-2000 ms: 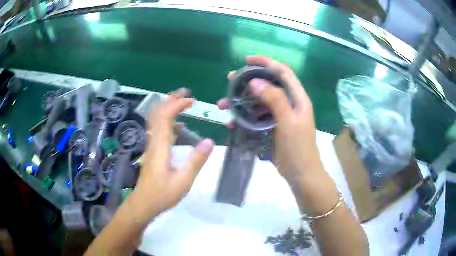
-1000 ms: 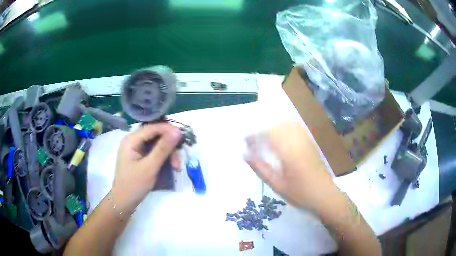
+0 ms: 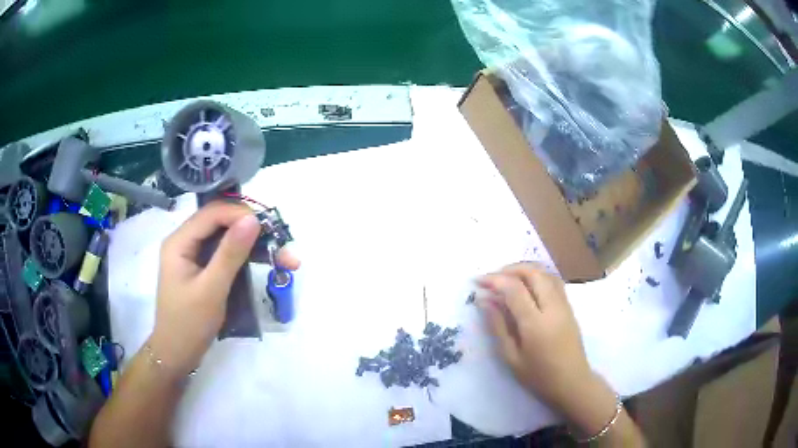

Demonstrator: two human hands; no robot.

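Note:
My left hand [image 3: 206, 262] holds a grey fan housing [image 3: 213, 147] by its handle, with the round spoked head up. Its fingers also grip a small dark circuit board [image 3: 276, 226], joined by thin red and dark wires to the head. A blue battery cell [image 3: 280, 297] hangs below the board. My right hand [image 3: 538, 328] is over the white sheet, right of a pile of tiny dark grey pieces [image 3: 409, 357]. Its thumb and forefinger pinch a tiny dark piece [image 3: 472, 298].
Heaped grey housings [image 3: 59, 245] with boards and batteries lie at left. A cardboard box [image 3: 544, 203] with a clear plastic bag [image 3: 586, 96] stands at right. More grey housings [image 3: 707, 262] lie beyond it. An orange-brown piece [image 3: 401, 416] lies near the pile. A green belt [image 3: 350, 48] runs behind.
The view has shifted. My left hand still holds the housing, now with the board raised at its fingertips. My right hand, blurred before, is now lower, beside the pile, with a tiny piece in its fingertips.

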